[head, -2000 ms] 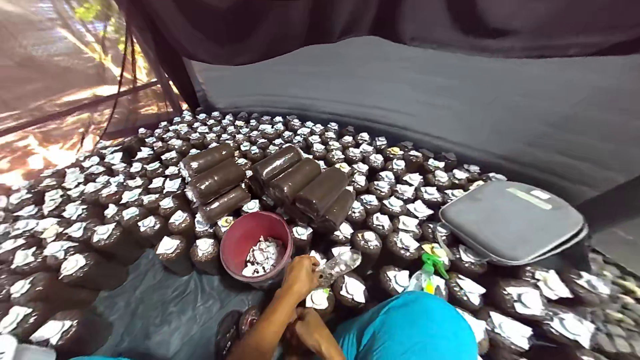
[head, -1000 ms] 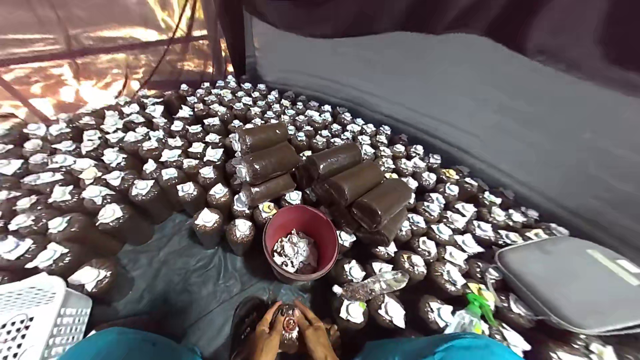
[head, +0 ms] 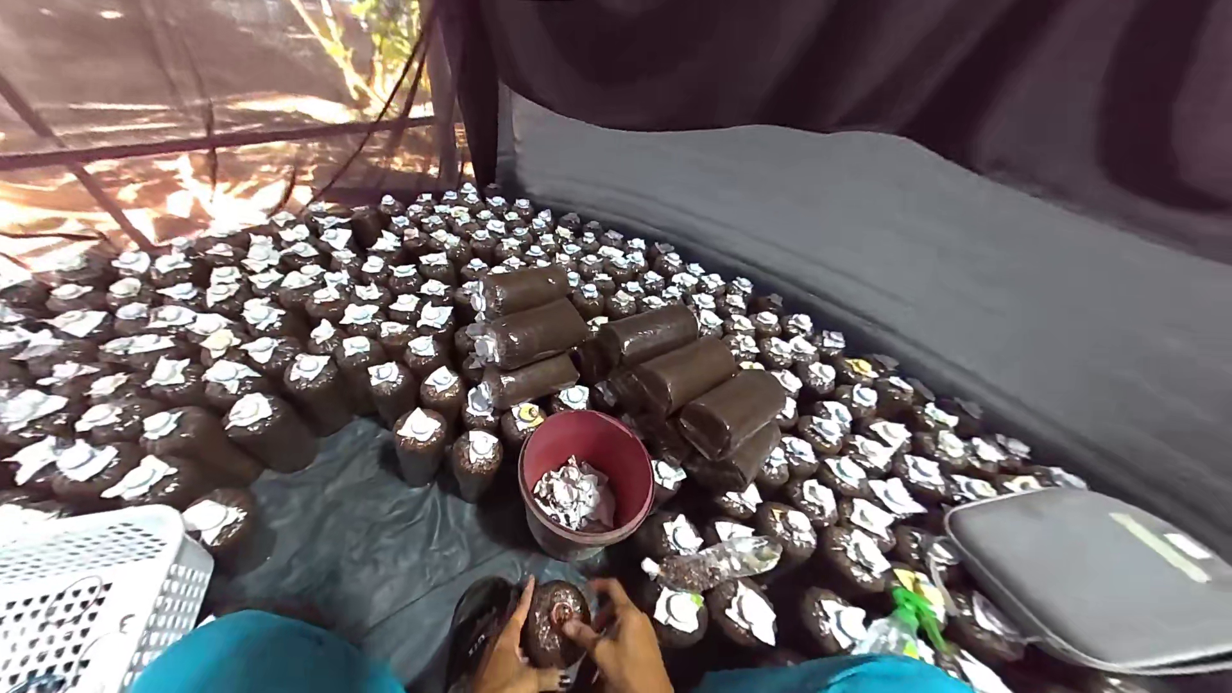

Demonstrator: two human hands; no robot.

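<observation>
At the bottom centre, a filled plastic substrate bag (head: 551, 616) stands upright between my hands, its ringed mouth facing up. My left hand (head: 515, 650) holds its left side, fingers pointing up. On its right is my right hand (head: 621, 640), with a finger or thumb at the ring. Just beyond stands a red bucket (head: 630, 452) with crumpled paper (head: 575, 493) inside. Right of it, a clear plastic bottle (head: 717, 563) with some contents lies across the paper-capped bags (head: 749, 611). Filled bags (head: 683, 373) are stacked on their sides behind the bucket.
Rows of upright paper-capped bags (head: 313, 380) surround me. A white plastic basket (head: 87, 577) is at lower left, beside dark sheeting (head: 356, 529). At right are a green-topped spray bottle (head: 895, 630) and a grey padded item (head: 1088, 573). Grey sheeting (head: 770, 212) forms the wall.
Two seconds ago my hands were near the clear bottle, beside the capped bags; now they are around a bag nearer my body. The bottle lies on the bags. The view has shifted.
</observation>
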